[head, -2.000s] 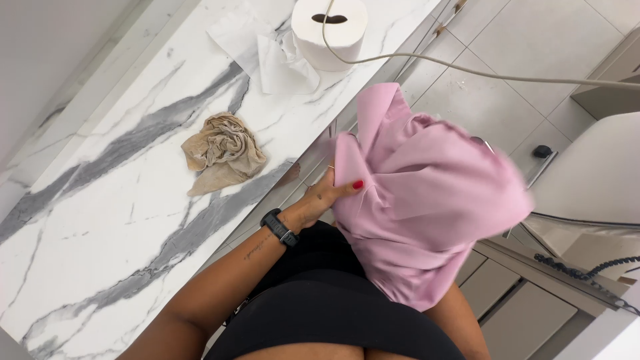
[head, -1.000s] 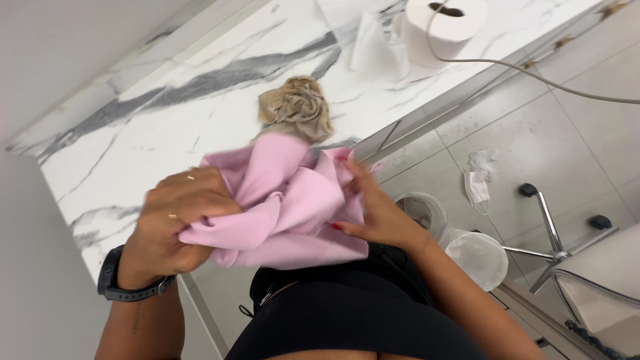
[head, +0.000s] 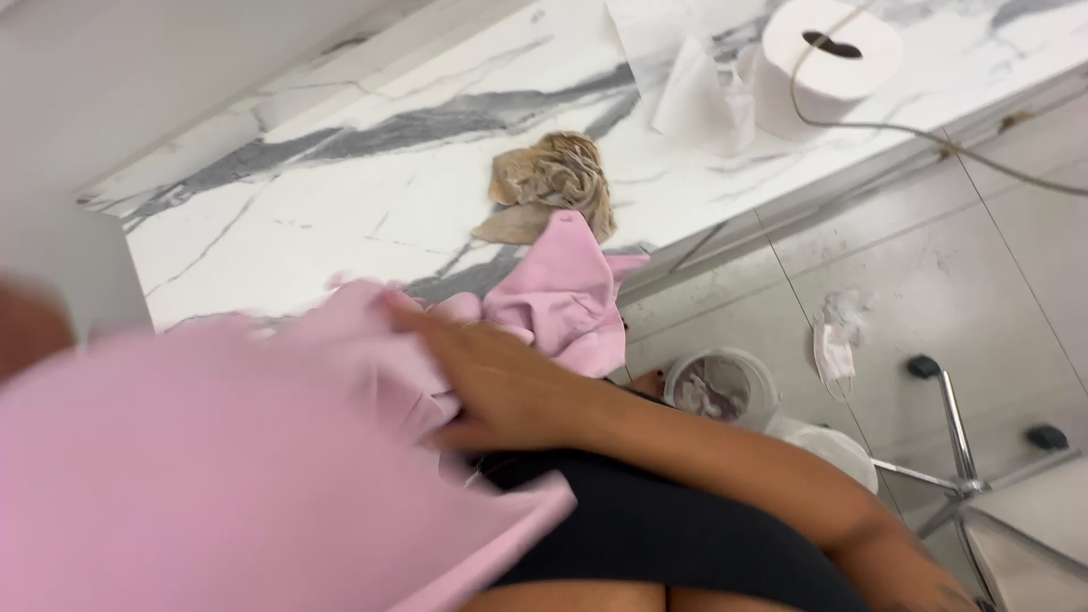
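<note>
A large pink cloth (head: 229, 476), blurred, spreads across the lower left close to the camera. My left hand (head: 32, 327) is only a blur at the left edge, at the cloth's raised upper side; it appears to hold it, its fingers unclear. Near the middle, my right hand (head: 493, 374) grips a bunched part of the same cloth, fingers over it and thumb below. A folded end of pink fabric sticks out beyond my right hand, over the counter's edge. Just past that end, a crumpled beige cloth (head: 561, 183) lies on the marble-patterned counter (head: 314, 204).
On the counter stands a white paper roll (head: 820, 76) with loose sheets (head: 705, 102) beside it and a thin cable crossing it. Below are a bin (head: 722, 387) with waste in it, a face mask (head: 833, 348) on the tiled floor, and a wheeled chair base (head: 969, 484).
My left hand has moved to the far left edge, and the pink cloth, bunched between both hands a second ago, is spread out wide. My right hand has moved left across my body.
</note>
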